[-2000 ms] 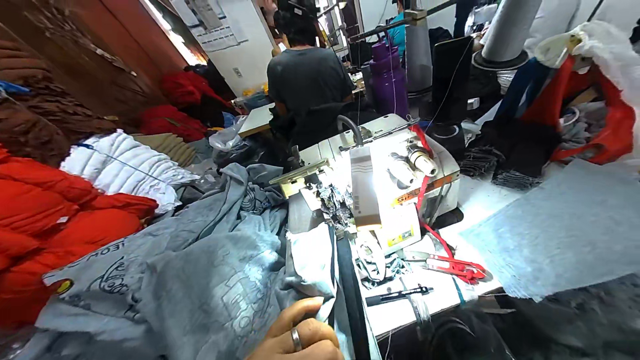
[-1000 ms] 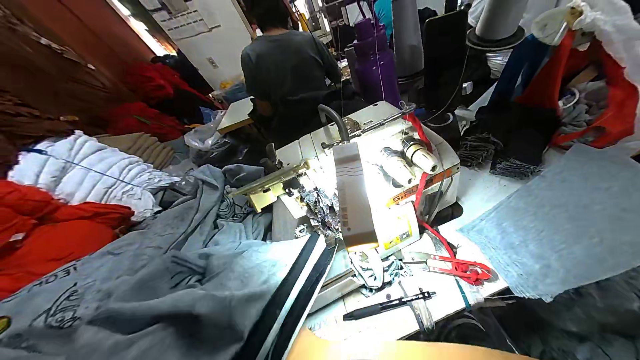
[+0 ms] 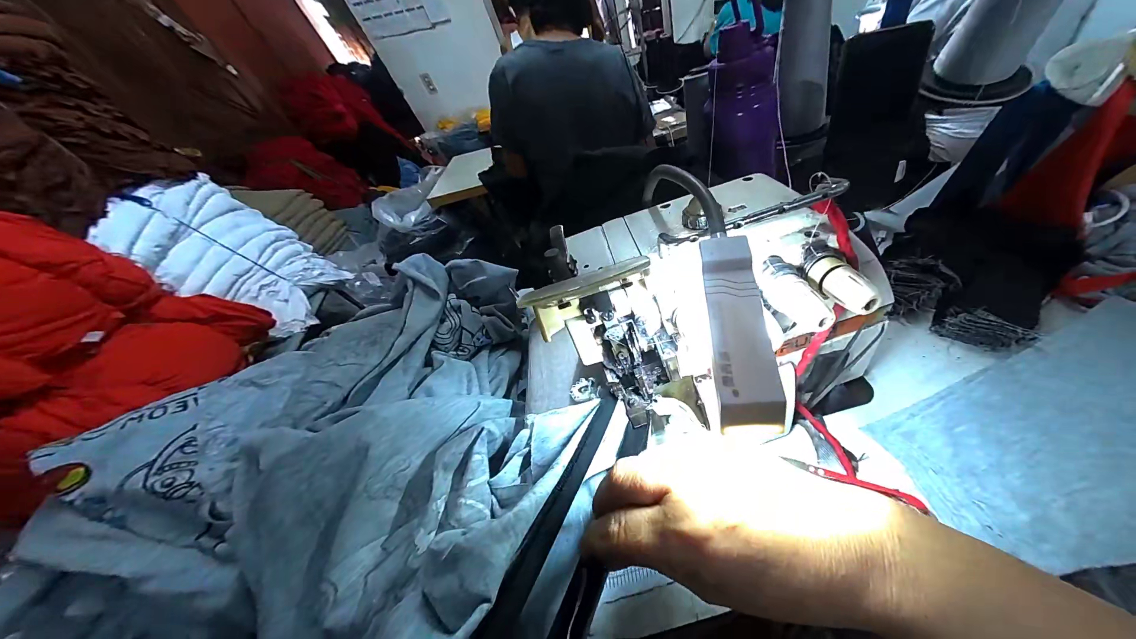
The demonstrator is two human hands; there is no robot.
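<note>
My right hand (image 3: 728,515) comes in from the lower right, its fingers bent down and pinching a black zipper tape (image 3: 581,590) just in front of the presser foot of an overlock sewing machine (image 3: 630,355). A second black strip (image 3: 550,524) runs beside it up to the foot. Grey-blue printed fabric (image 3: 355,479) lies heaped to the left and reaches the machine. The machine's lamp (image 3: 745,337) lights the hand so brightly that its back is washed out. My left hand is not in view.
Red-handled snips (image 3: 870,484) lie right of the machine, behind my wrist. A light blue fabric piece (image 3: 1029,444) covers the table at the right. Red padded garments (image 3: 106,355) and a white quilted stack (image 3: 222,240) stand at the left. A person (image 3: 568,106) sits beyond the machine.
A hand wearing a ring, seen at the fabric two seconds ago, is out of view. My right hand has come to the strips at the machine; it now covers the place where the black pen lay.
</note>
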